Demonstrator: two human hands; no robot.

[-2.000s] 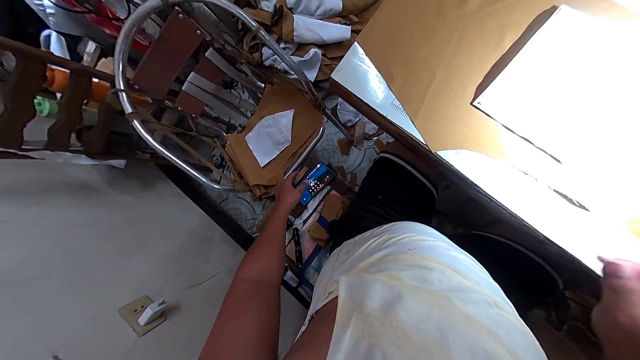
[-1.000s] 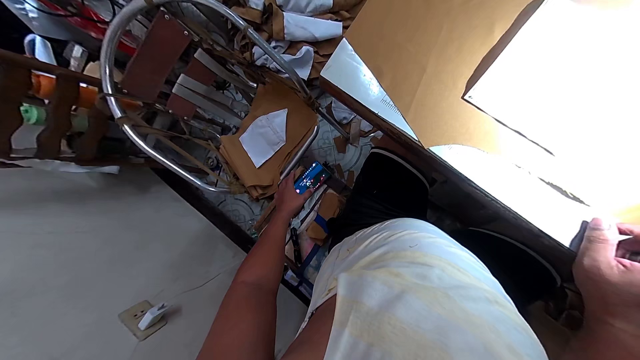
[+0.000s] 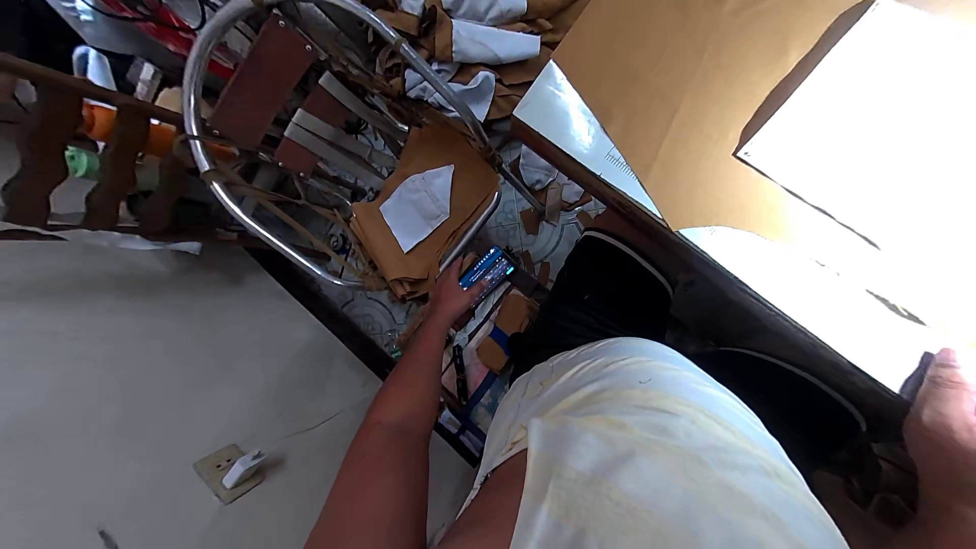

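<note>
Low between the seat and my legs, my left hand is closed around the side of a smartphone with a lit screen, one finger or thumb over the glass. At the right edge, partly cut off, my right hand rests by the table's edge with a small dark object at its thumb; what it is cannot be told. Brown sheet material covers part of the table, and a bright white sheet lies over it. A printed ruler scale shows on the white tabletop.
A metal-framed chair holds stacked brown pieces with a white piece on top. Brown and white fabric pieces lie heaped behind it. Scraps litter the tiled floor. A wall outlet with a white plug is at lower left; a wooden balustrade stands beyond.
The phone has tilted a little in my left hand, and its screen shows different content. My right hand has come further into view, where the small dark object now shows.
</note>
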